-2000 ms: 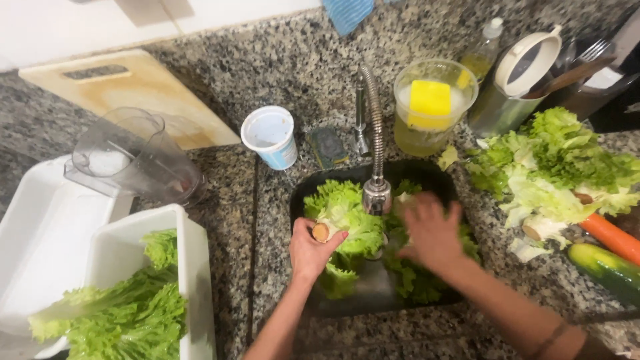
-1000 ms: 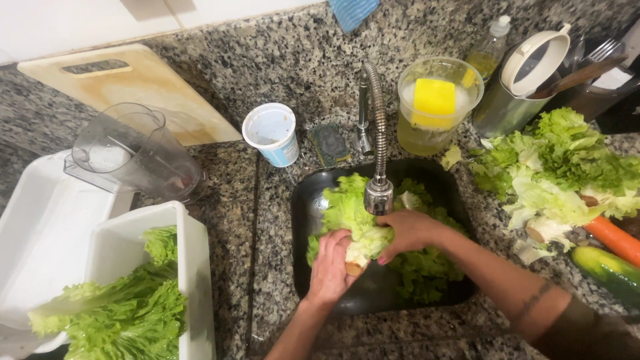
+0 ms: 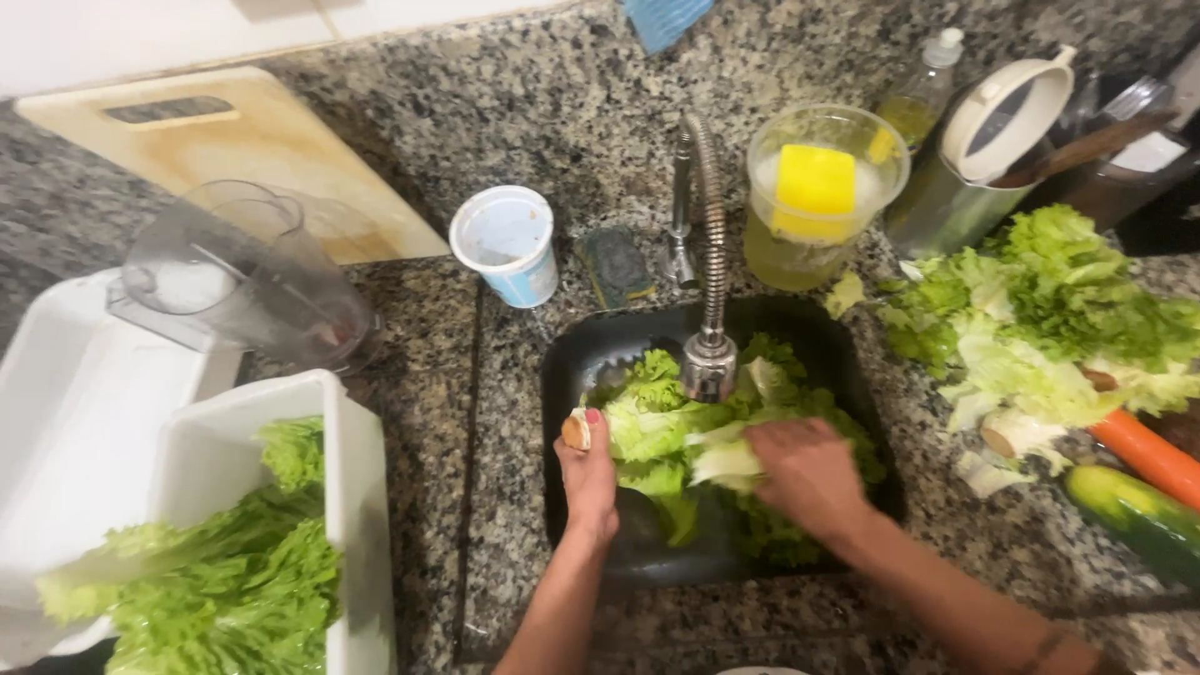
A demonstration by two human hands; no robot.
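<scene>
Over the dark sink basin (image 3: 647,553), my left hand (image 3: 589,469) grips a lettuce head (image 3: 652,422) by its cut stem end, which points left. My right hand (image 3: 811,469), slightly blurred, is closed on a pale-ribbed lettuce leaf (image 3: 727,457) just right of that head. More loose lettuce leaves (image 3: 778,534) lie in the basin under and behind my right hand. The metal faucet head (image 3: 710,366) hangs between and above both hands; whether water runs from it I cannot tell.
Left stand a white plastic bin (image 3: 361,525) holding lettuce, a clear blender jar (image 3: 253,281) and a cutting board (image 3: 309,178). Behind the sink are a plastic tub (image 3: 506,244), a sponge (image 3: 614,267) and a container of liquid (image 3: 797,253). Lettuce (image 3: 1059,309), a carrot (image 3: 1148,455) and a cucumber (image 3: 1125,506) lie right.
One second ago my hands were together on the lettuce head under the faucet. They have moved apart, my left hand leftward with the head, my right hand rightward with a leaf.
</scene>
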